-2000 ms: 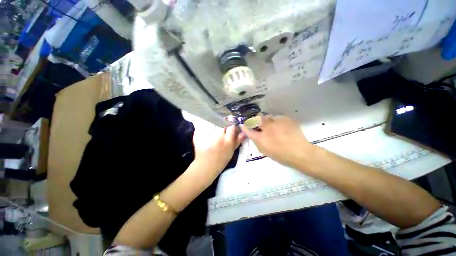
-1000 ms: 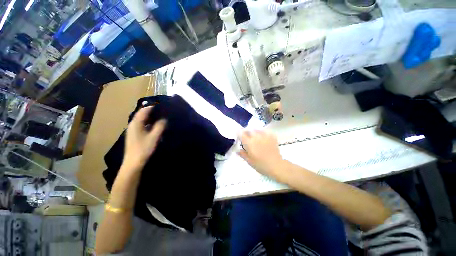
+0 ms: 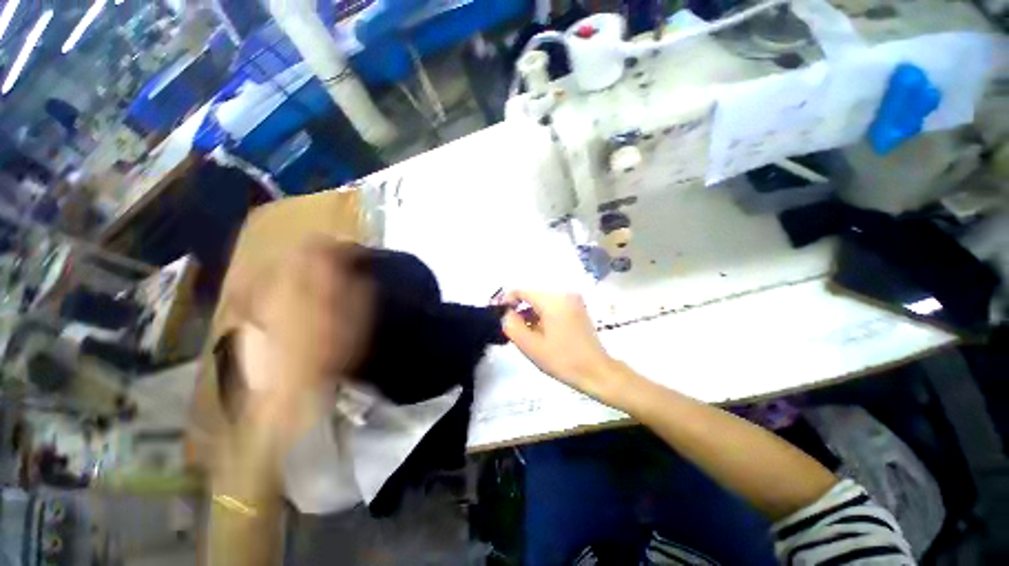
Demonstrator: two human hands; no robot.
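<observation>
The black garment (image 3: pixel 420 343) lies at the left part of the white table, partly over the cardboard, with a white lining (image 3: pixel 365 442) turned up at its lower edge. My left hand (image 3: pixel 310 321) is strongly blurred over the garment's left side; its grip cannot be told. My right hand (image 3: pixel 553 335) pinches a narrow end of the black garment left of and below the needle area. The off-white sewing machine head (image 3: pixel 564 166) stands beyond my right hand, with no cloth visible under its presser foot.
Brown cardboard (image 3: pixel 293 227) extends the table at left. A black cloth scrap (image 3: pixel 819 224) and a dark smartphone (image 3: pixel 885 290) lie at right. Paper notes (image 3: pixel 775 116) with a blue clip (image 3: pixel 905 107) hang on the machine arm. A ruler strip runs along the white table's front edge (image 3: pixel 708 396).
The garment has shifted and its white lining now shows. The black strip near the needle is no longer seen there. My left hand has moved lower; my right hand now pinches the garment's end.
</observation>
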